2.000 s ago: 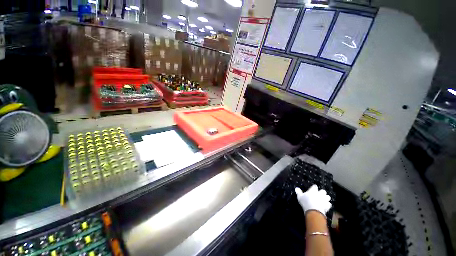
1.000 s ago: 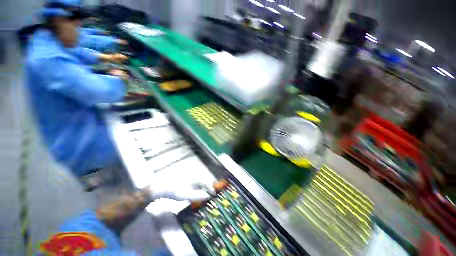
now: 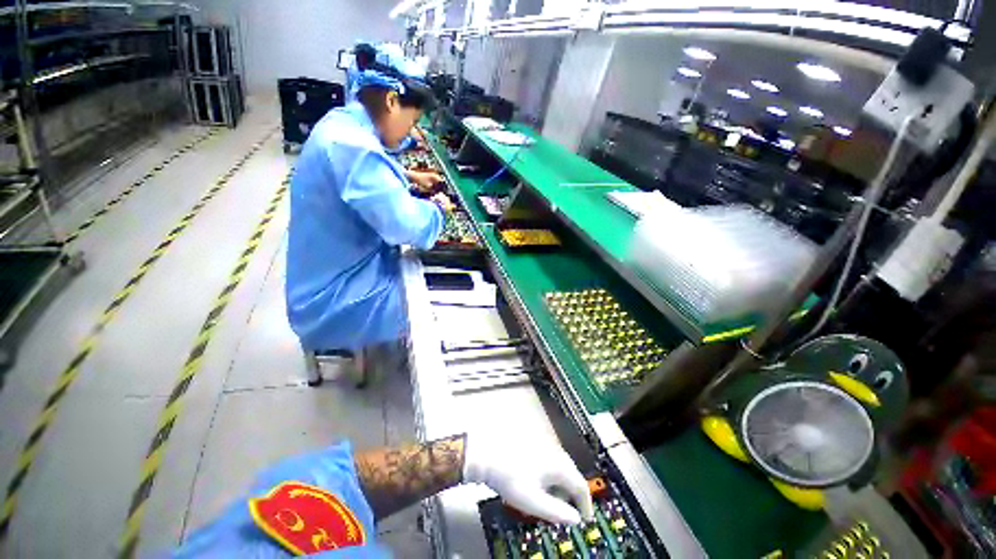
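Observation:
My left hand [image 3: 530,475], in a white glove, reaches in from the lower left. Its fingers are bent down over the near end of a black carrier [image 3: 647,537] at the bottom of the view. The carrier holds green circuit boards [image 3: 595,537] with yellow parts and has an orange end bar [image 3: 595,485] beside my fingers. The fingertips are at or just above the boards; whether they grip anything is hidden. My right hand is out of the picture.
A person in a blue smock [image 3: 347,218] works farther up the line. Right of the rails are a blister tray of yellow parts [image 3: 606,333], a shelf with clear trays [image 3: 726,257] and a penguin fan [image 3: 808,433]. Another yellow-part tray [image 3: 857,546] is cut off at the bottom right.
The view has swung left from the machine and red bin to the line. My left hand has come onto the carrier's end. The gloved right hand seen two seconds ago is gone from view.

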